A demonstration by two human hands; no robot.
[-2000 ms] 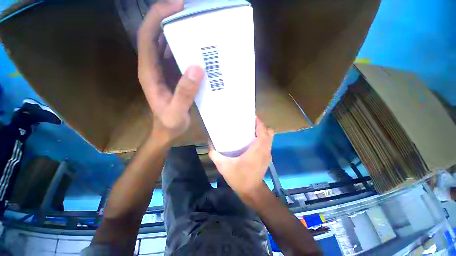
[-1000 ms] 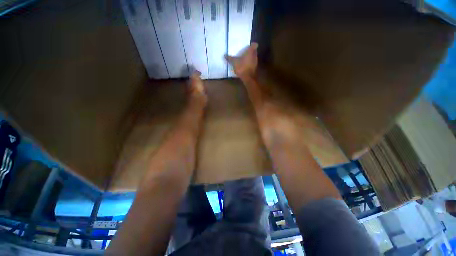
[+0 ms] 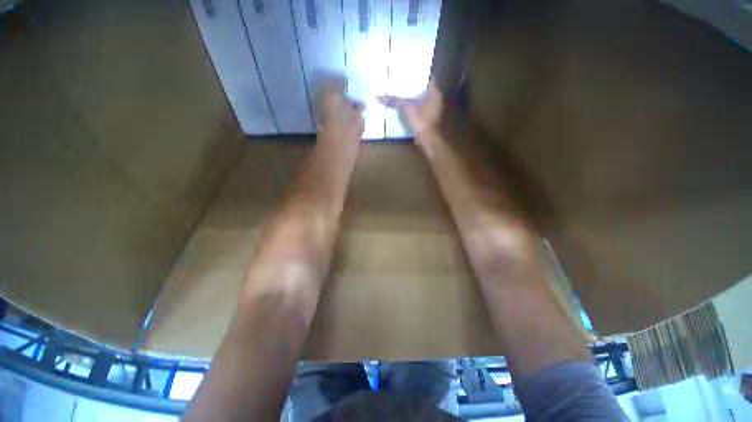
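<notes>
Several white product boxes (image 3: 276,74) stand side by side in a row inside a large open brown shipping carton (image 3: 396,288). Small black barcodes show near their far ends. My left hand (image 3: 338,107) is blurred and lies on the near part of the row, fingers bent. My right hand (image 3: 419,111) is at the near end of the rightmost box, thumb and fingers apart, touching it. Whether either hand grips a box is unclear. The far ends of the boxes are cut off by the top edge.
Carton flaps spread at left (image 3: 74,165) and right (image 3: 610,165). A stack of flattened cartons (image 3: 680,350) stands at the lower right. A grey metal frame (image 3: 91,383) runs along the bottom, by my legs.
The single box my hands held is no longer held apart; white boxes now show in the carton. My hands moved down into it, then my left hand shifted onto the row. The view moved closer.
</notes>
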